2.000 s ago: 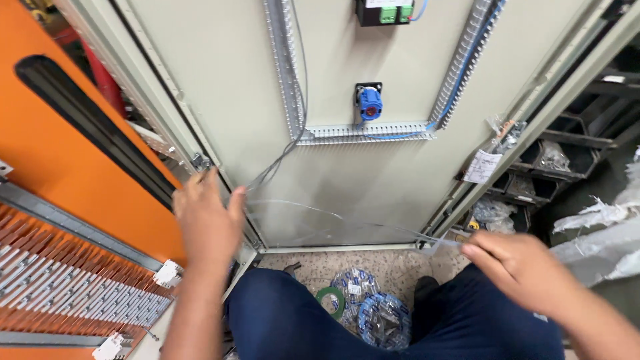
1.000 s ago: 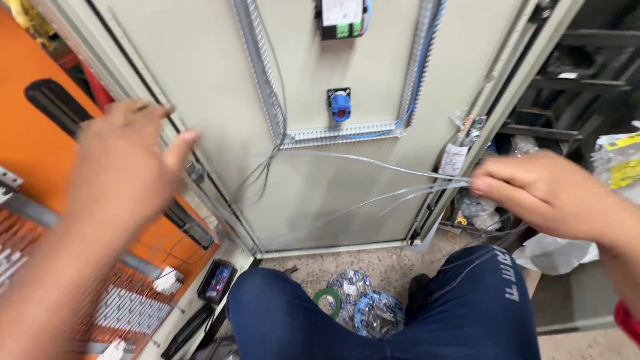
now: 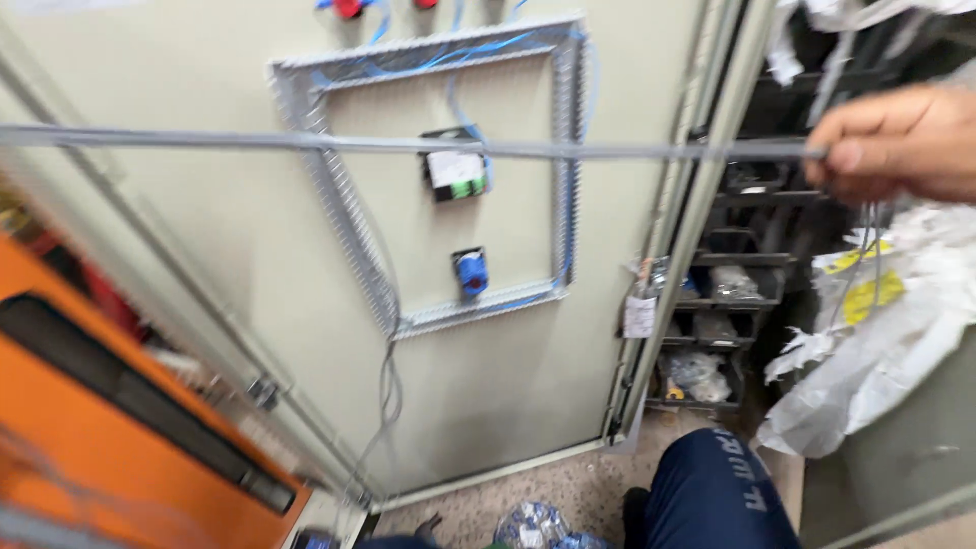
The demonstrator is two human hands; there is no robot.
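Observation:
My right hand pinches a bundle of grey wires at the upper right. The bundle runs taut and level across the view, in front of the cabinet door, to the left edge. My left hand is out of view. Behind the wires, a slotted wiring duct forms a frame on the door and holds blue wires. Inside that frame sit a black module with green terminals and a blue round fitting. More grey wires hang from the duct's lower left corner.
An orange panel with a dark slot stands at the left. Storage bins and torn plastic wrapping are at the right. Bags of blue parts lie on the floor by my knee. A labelled bag hangs at the door's right edge.
My right hand has risen with the grey wires, which are now stretched straight across the view. My left hand has gone out of view. The view has shifted upward on the door.

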